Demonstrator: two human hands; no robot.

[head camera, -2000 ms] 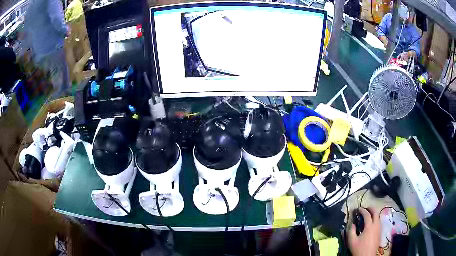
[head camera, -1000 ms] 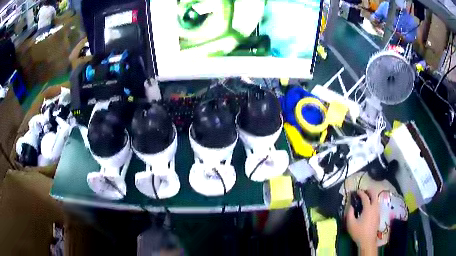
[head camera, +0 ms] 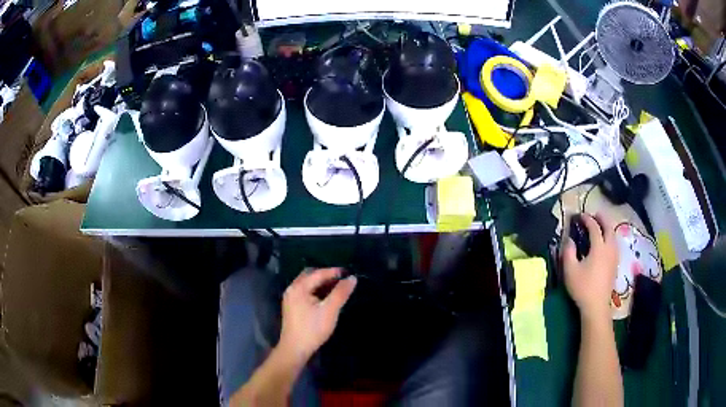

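Four PTZ dome cameras with black ball heads and white bases stand in a row on the green bench: far left [head camera: 173, 119], second [head camera: 247, 103], third [head camera: 344, 95] and right [head camera: 422, 79]. Black leads hang from their bases over the front edge. My left hand [head camera: 317, 306] is below the bench edge, above my lap, with thumb and forefinger pinched at a thin black cable [head camera: 382, 278]; its end is hard to make out against the dark. My right hand [head camera: 591, 258] rests on the black mouse [head camera: 581, 236] on the cartoon mouse pad [head camera: 629, 278].
The monitor [head camera: 382, 11] is cut off at the top. A yellow tape roll [head camera: 508, 83], sticky notes [head camera: 454, 203], a tangled white power strip [head camera: 565, 167], a fan [head camera: 636, 43] and a white box [head camera: 673, 187] are at right. An open carton [head camera: 52, 246] holding cameras stands at left.
The view has tilted down, so the cameras sit higher and the monitor is mostly out of frame. My left hand has come into view below the bench. My right hand stays on the mouse.
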